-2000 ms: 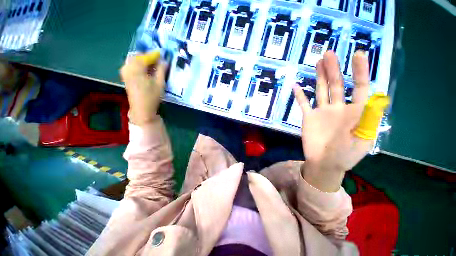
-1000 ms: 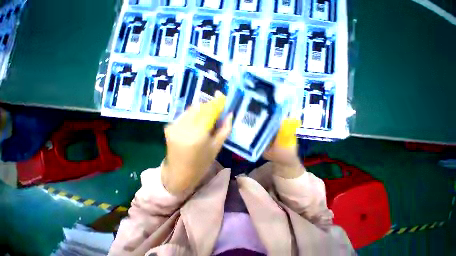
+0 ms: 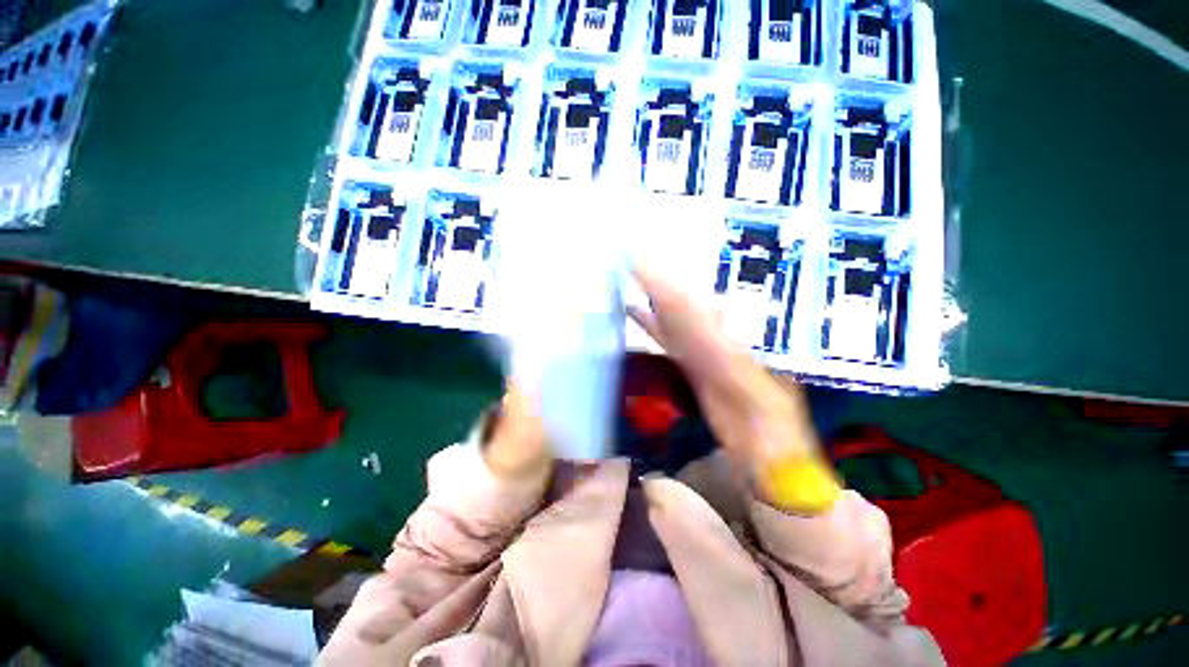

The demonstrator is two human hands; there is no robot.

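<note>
A white blister tray [image 3: 626, 341] holds rows of black-and-white display modules, such as one at the front right [image 3: 861, 302]. A strong white glare covers the front row's middle, so I cannot tell what lies in those pockets. My left hand [image 3: 516, 437], partly hidden, holds a pale, blurred flat module [image 3: 583, 378] on edge in front of the tray; whether it is one or two is unclear. My right hand [image 3: 730, 378] is just right of it, fingers extended towards its upper edge, with a yellow finger cot low on the hand. It shows nothing held.
The tray lies on a green bench [image 3: 196, 170]. Another filled tray [image 3: 46, 124] is at the far left. Red stools stand below the bench at left [image 3: 111, 437] and right [image 3: 971, 560]. Stacked pale sheets [image 3: 241, 632] are at the lower left.
A second ago both hands held modules face up over the tray's front. Now the left hand holds a pale module on edge, and the right hand has opened out. The tray appears shifted right and down.
</note>
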